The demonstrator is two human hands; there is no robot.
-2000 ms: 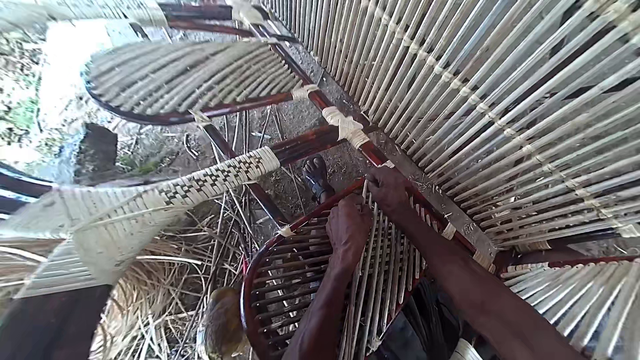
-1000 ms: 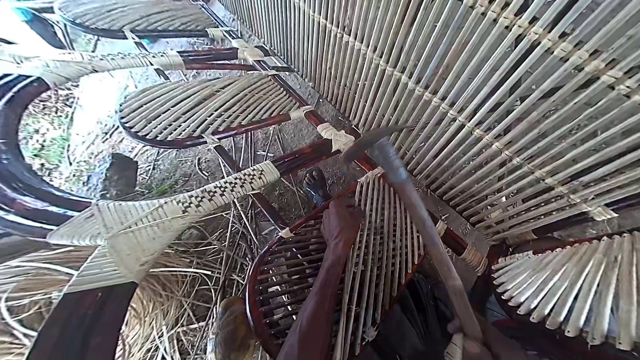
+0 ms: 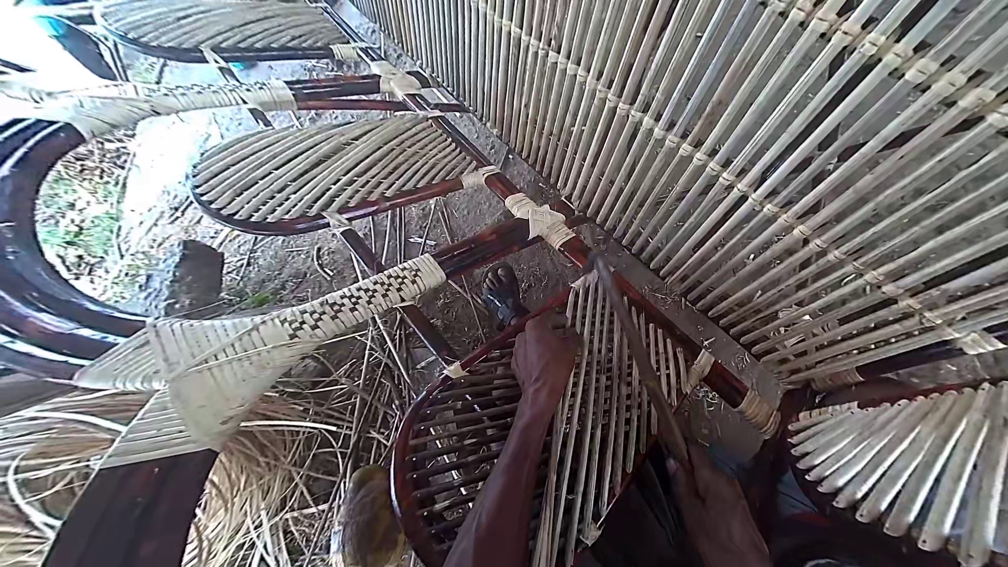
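Observation:
My left hand (image 3: 545, 352) lies at the upper rim of a leaf-shaped cane panel (image 3: 602, 409), fingers closed at the pale strips near its pointed corner; exactly what they pinch is hidden. At lower right, my right hand (image 3: 693, 480) grips the wooden handle of a hammer-like tool (image 3: 642, 374). The tool's head end is at the dark red frame pole (image 3: 579, 250), just above the panel's tip, blurred and dark. Pale cane bindings (image 3: 541, 218) wrap the pole joint above it.
A large slatted cane panel (image 3: 709, 165) spans the upper right. A woven-wrapped armrest (image 3: 362, 303) crosses the left, with loose cane strips (image 3: 291, 472) below. Another leaf-shaped panel (image 3: 331, 169) stands behind, a stone block (image 3: 193, 276) beside it. A foot (image 3: 502, 291) is under the frame.
Two seconds ago both hands were together at the panel's tip. My right hand has since moved down and taken hold of the tool, whose head has swung down from its raised place.

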